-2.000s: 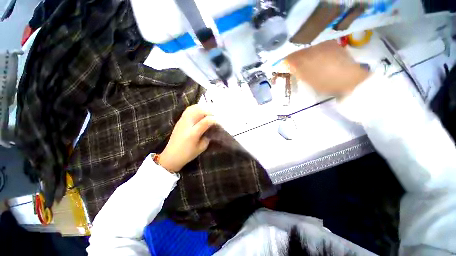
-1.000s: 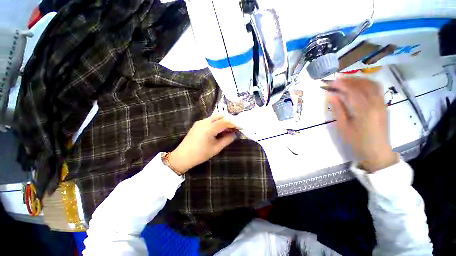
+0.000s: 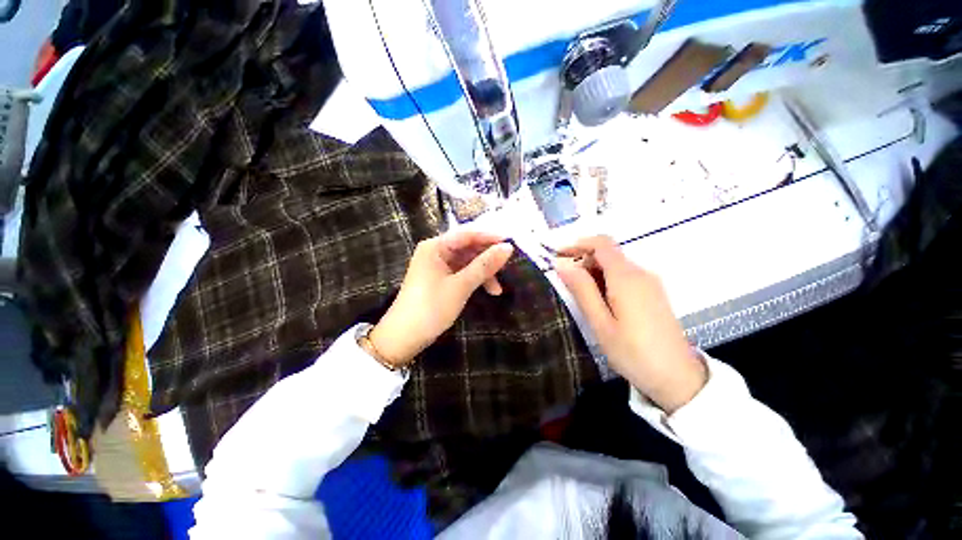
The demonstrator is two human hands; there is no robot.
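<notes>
The dark brown plaid fabric piece (image 3: 306,264) lies across the table's left part and hangs over the front edge. My left hand (image 3: 443,290) pinches its edge between thumb and fingers, just in front of the needle area. My right hand (image 3: 622,311) is close beside it at the right, thumb and fingertips pinched together at the cloth's edge; what small bit they hold is too small to tell. The white sewing machine (image 3: 422,63) with a blue stripe stands just behind both hands. Its grey-blue attachment (image 3: 554,192) is right of the needle.
Bunched plaid cloth (image 3: 116,179) lies at the left. Yellow-taped cardboard (image 3: 137,448) and red-yellow handles (image 3: 71,441) are at lower left. Red and orange scissors loops (image 3: 723,110) and a metal lever (image 3: 833,158) are at right. A ruler-marked edge (image 3: 775,306) runs in front. A blue bin (image 3: 369,501) is below.
My right hand has come from the right side of the machine bed to the cloth's edge beside my left hand. My left hand stays on the cloth. The view has shifted.
</notes>
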